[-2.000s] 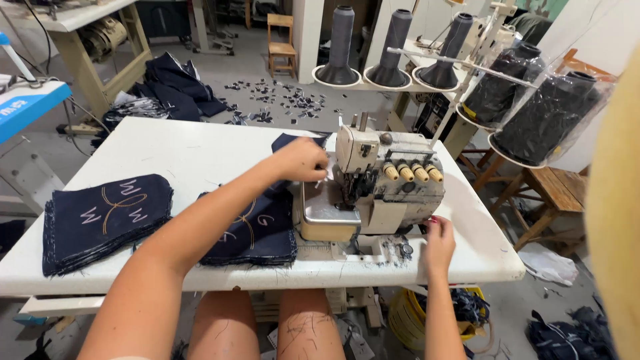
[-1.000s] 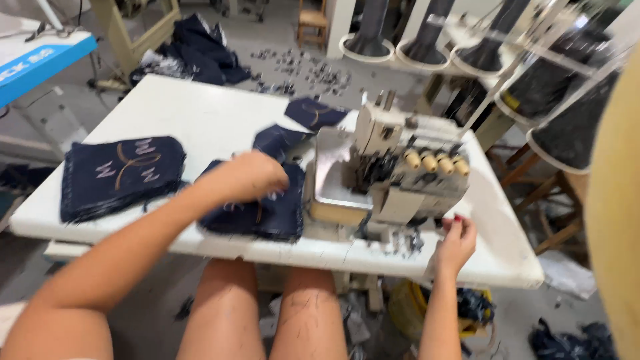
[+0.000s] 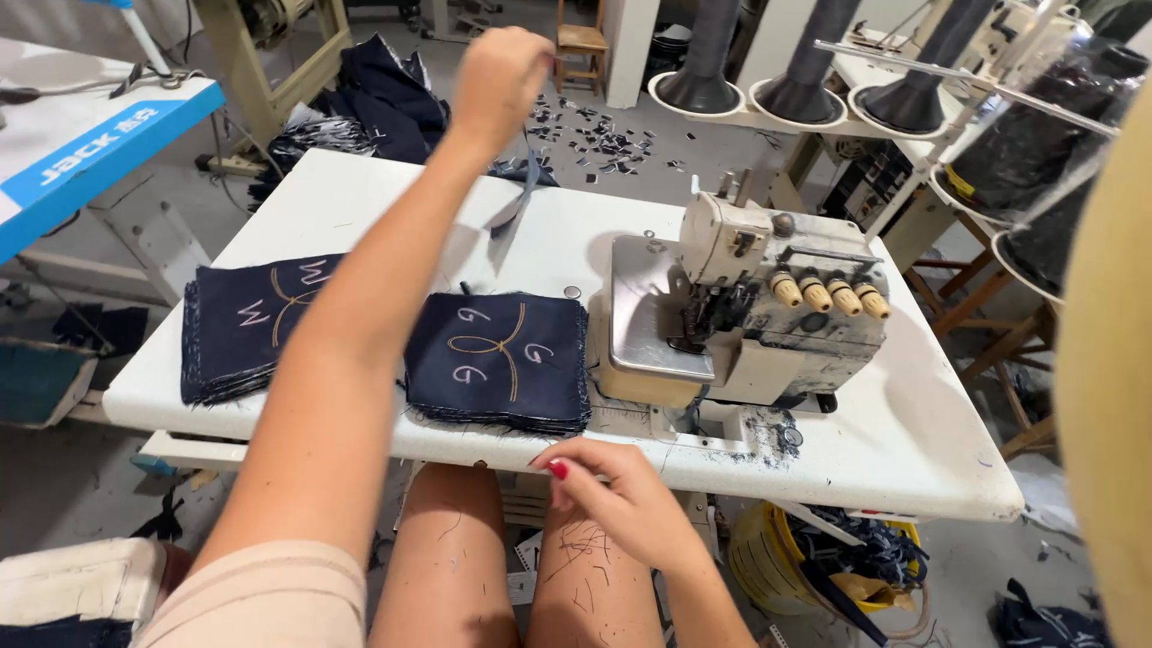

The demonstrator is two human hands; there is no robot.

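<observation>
My left hand (image 3: 504, 85) is raised beyond the table's far edge, its fingers curled. Blurred dark fabric pieces (image 3: 517, 211) hang just below it over the tabletop; their contact with the fingers is unclear. At the near edge, my right hand (image 3: 616, 490) is loosely bent, thumb near the index finger, with nothing visible in it. Above it lies a stack of navy fabric squares (image 3: 495, 360) embroidered with G letters and a looped line. A similar stack with W-like letters (image 3: 243, 328) lies left, partly behind my left forearm. The overlock sewing machine (image 3: 783, 297) stands right of the stacks.
Thread cones (image 3: 801, 81) stand behind the machine. A yellow bucket of scraps (image 3: 765, 562) sits below the right side. Dark cloth (image 3: 387, 99) and small scraps (image 3: 612, 144) lie on the floor beyond the white table (image 3: 936, 450). A wooden chair (image 3: 580, 38) stands farther back.
My left hand has moved from over the G stack up past the far edge. My right hand has left the machine's right side for the near edge. The loose fabric has shifted.
</observation>
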